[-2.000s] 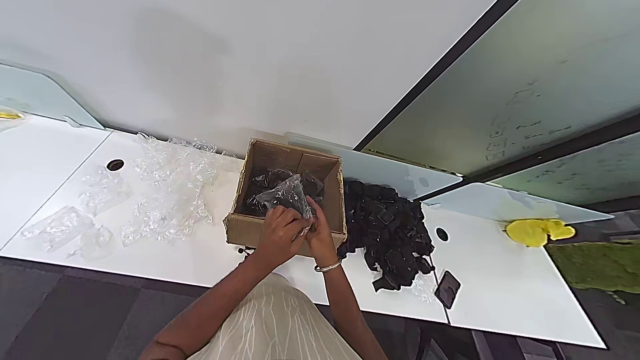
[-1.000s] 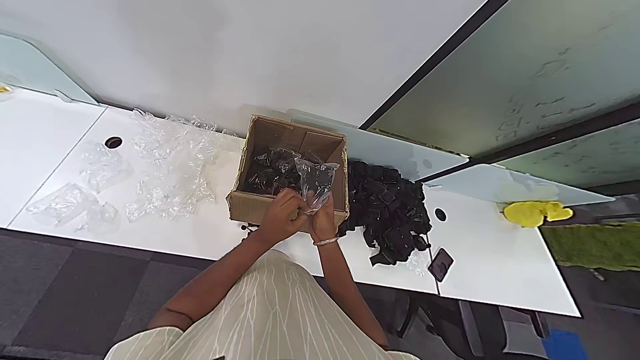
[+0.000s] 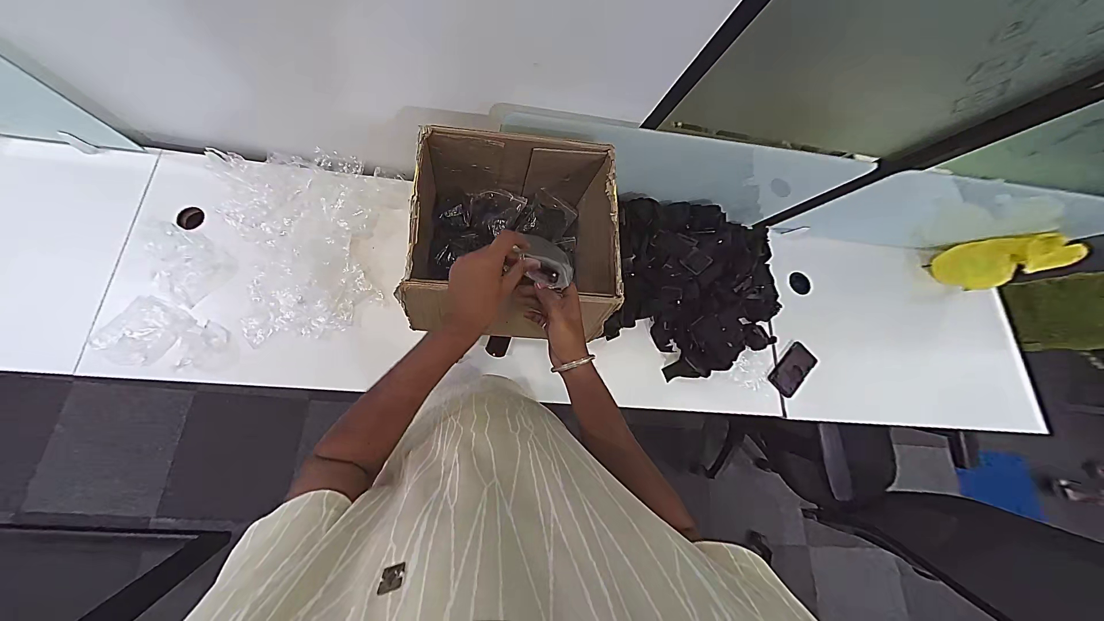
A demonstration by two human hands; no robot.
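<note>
An open cardboard box (image 3: pixel 509 310) stands on the white desk with several dark items in clear plastic bags (image 3: pixel 492 216) inside. Over its near edge, my left hand (image 3: pixel 485 280) and my right hand (image 3: pixel 556 315) both grip one clear plastic bag (image 3: pixel 548 263); a small dark item shows at its lower end. My right wrist wears a bracelet (image 3: pixel 573 364). Right of the box lies a heap of black items (image 3: pixel 703 276), too jumbled to name. Left of the box, crumpled clear plastic bags (image 3: pixel 302 241) are spread over the desk.
A phone (image 3: pixel 792 369) lies near the front edge of the white desk (image 3: pixel 906 371). A yellow cloth-like thing (image 3: pixel 992 261) lies at the far right. Glass partitions (image 3: pixel 828 95) rise behind. An office chair (image 3: pixel 966 535) stands below at the right.
The bag between my hands stood spread above the fingers a second ago; now it is bent over and lower in my grip. The view has shifted slightly.
</note>
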